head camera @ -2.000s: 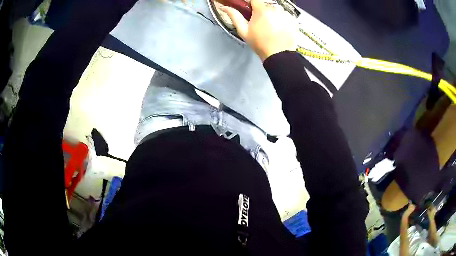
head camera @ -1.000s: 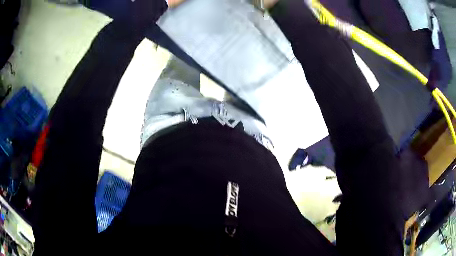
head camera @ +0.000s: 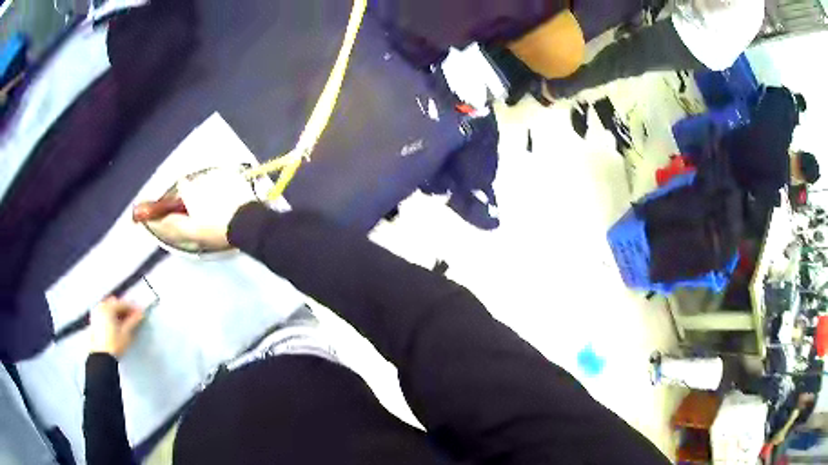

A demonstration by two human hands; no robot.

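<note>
A pale grey-white garment panel (head camera: 218, 318) lies on the dark navy ironing table cover (head camera: 263, 64), with a short dark strip across it. My right hand (head camera: 213, 213) is closed round the red-brown handle of the steam iron (head camera: 162, 210), which rests on the pale cloth. The iron's soleplate is mostly hidden in glare and under my hand. The yellow hose and cord (head camera: 320, 113) run from the iron up and away. My left hand (head camera: 115, 324) is on the panel beside the dark strip, fingers bent; whether it pinches the cloth cannot be told.
Dark cloth is heaped along the table's far left side. Beyond the table, the pale floor (head camera: 545, 263) has dark scraps. A blue crate (head camera: 628, 250) with dark cloth stands at the right. People (head camera: 717, 32) are at the upper right, partly visible.
The view has swung round, showing the iron and both hands at the left. My left hand, out of view or cut off earlier, now shows on the panel. My right hand holds the iron again.
</note>
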